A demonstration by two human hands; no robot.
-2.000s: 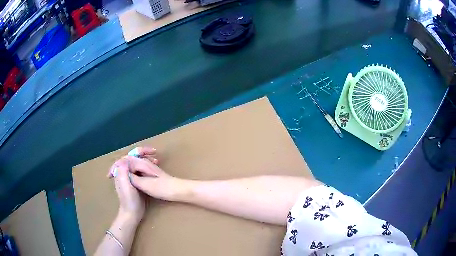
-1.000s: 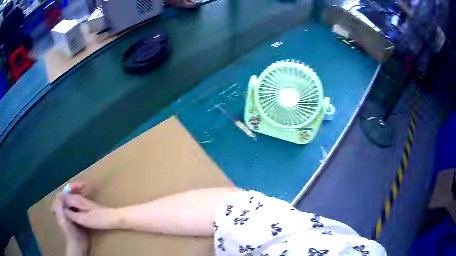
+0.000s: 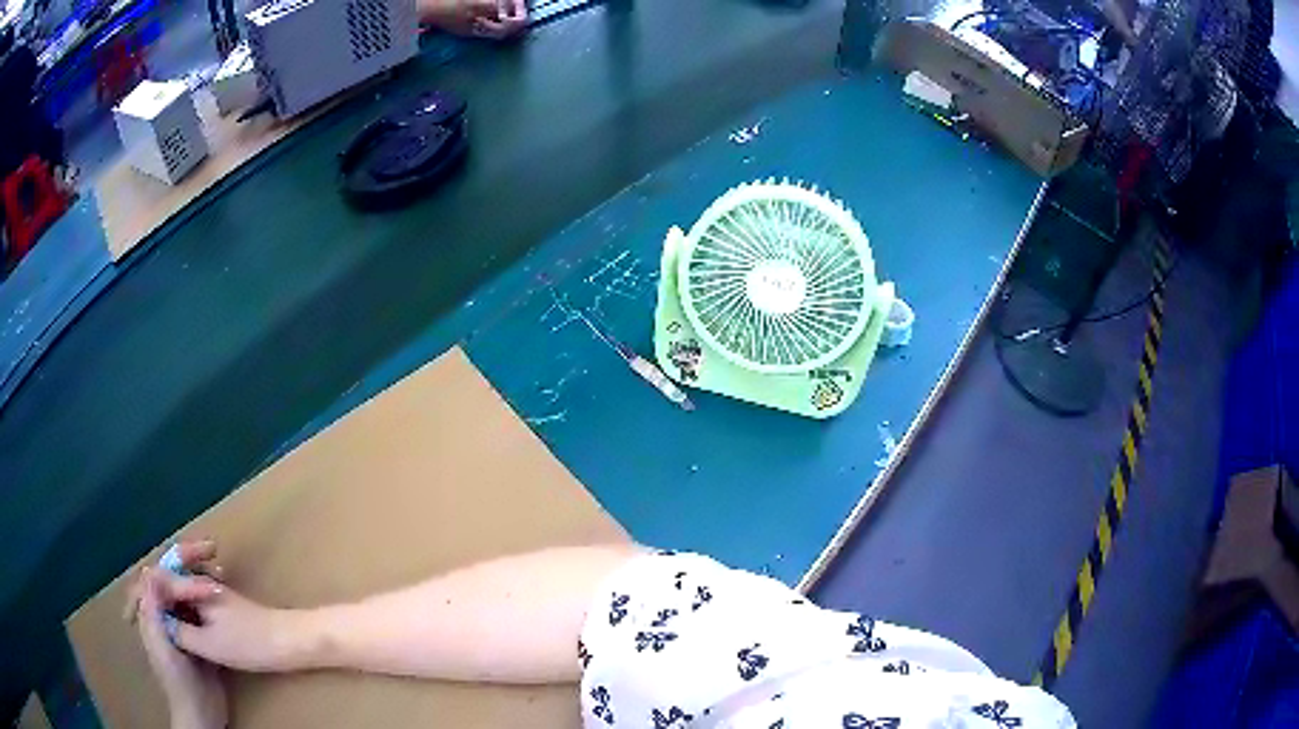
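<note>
My left hand (image 3: 161, 605) and my right hand (image 3: 228, 630) rest clasped together at the lower left, above the tan cardboard sheet (image 3: 385, 491). My right fingers lie against my left hand, and pale blue-white wraps show on digits. No object shows in either hand; the inner fingers are partly hidden. A black folded headset (image 3: 406, 150) lies on the dark green conveyor belt (image 3: 527, 171) at the upper left, away from my hands.
A light green fan (image 3: 776, 292) stands on the teal bench, a thin pen-like tool (image 3: 660, 380) beside it. Across the belt are a white box (image 3: 161, 131), a vented instrument (image 3: 331, 50) and another person's hand (image 3: 492, 14). A floor fan (image 3: 1051, 368) stands right.
The view has turned right, so the fan, headset and cardboard appear further left. Another person's hand shows more clearly across the belt. My hands remain clasped.
</note>
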